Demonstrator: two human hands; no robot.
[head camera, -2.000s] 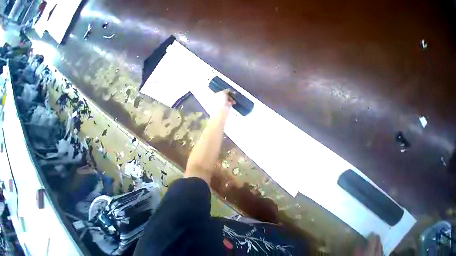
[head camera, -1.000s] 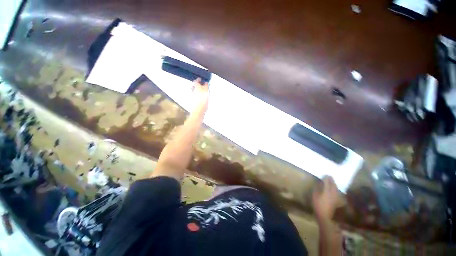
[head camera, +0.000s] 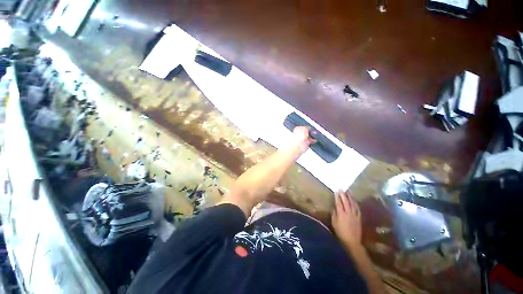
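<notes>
A long white paper sheet (head camera: 246, 106) lies on dark cloth layers, whose edge (head camera: 153, 46) shows at the far left end. Two dark oblong weights lie on it, one farther off (head camera: 213, 64) and one nearer (head camera: 327, 148). My left hand (head camera: 301, 139) is on the nearer weight, its fingers closed on the middle. My right hand (head camera: 347, 213) is open, fingers together and fingertips touching the near corner of the lay. The silver base plate (head camera: 420, 221) of the cutting machine stands to the right; its dark body (head camera: 498, 212) is partly cut off.
A striped offcut pile (head camera: 459, 99) lies at the right, with more bundles (head camera: 510, 63) beyond it. Small scraps (head camera: 351, 91) lie on the reddish-brown table (head camera: 275, 34). Scraps litter the floor at left, beside a stuffed striped bundle (head camera: 123, 211). White-topped pieces (head camera: 73, 16) lie at upper left.
My left hand has left the farther weight and is now on the nearer one. My right hand stays at the lay's near end. The view has shifted, bringing the machine into sight.
</notes>
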